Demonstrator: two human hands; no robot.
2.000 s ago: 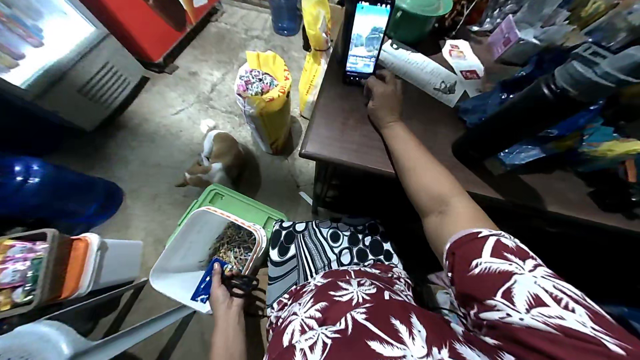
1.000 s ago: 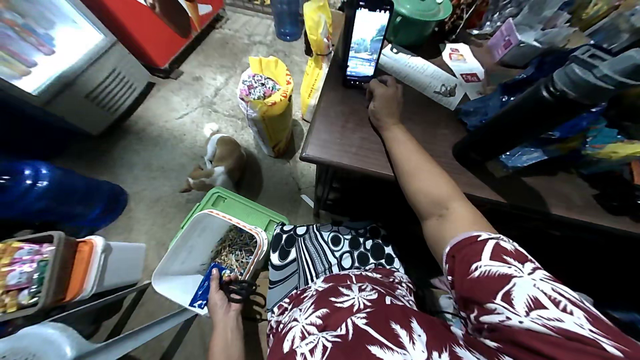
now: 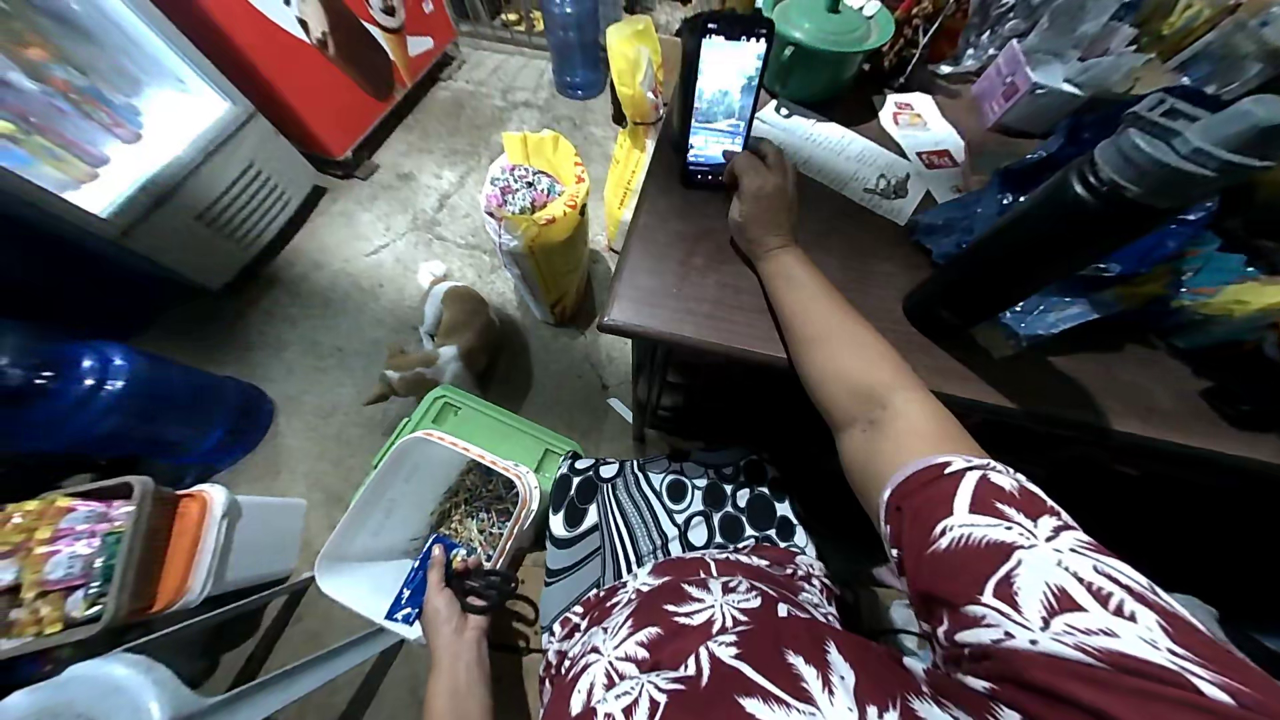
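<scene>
My left hand [image 3: 452,598], low in the head view, is closed on a blue packet [image 3: 413,590] and black-handled scissors [image 3: 482,590]. It is at the near rim of a white plastic bin [image 3: 375,520], which holds a tangle of thin strips [image 3: 478,505]. Under the bin shows a green plastic lid or crate [image 3: 500,430]. My right hand [image 3: 762,195] rests on the dark brown table [image 3: 690,290], its fingers at the lower edge of an upright smartphone [image 3: 725,100] with a lit screen. Whether the fingers grip the phone cannot be told.
A dog [image 3: 455,335] lies curled on the floor beyond the bin. Near it stands a yellow sack [image 3: 555,240] of colourful pieces. On the table are printed papers [image 3: 845,160], a green pot [image 3: 825,45] and a black cylindrical object [image 3: 1050,220]. A basket of packets [image 3: 70,560] is at left.
</scene>
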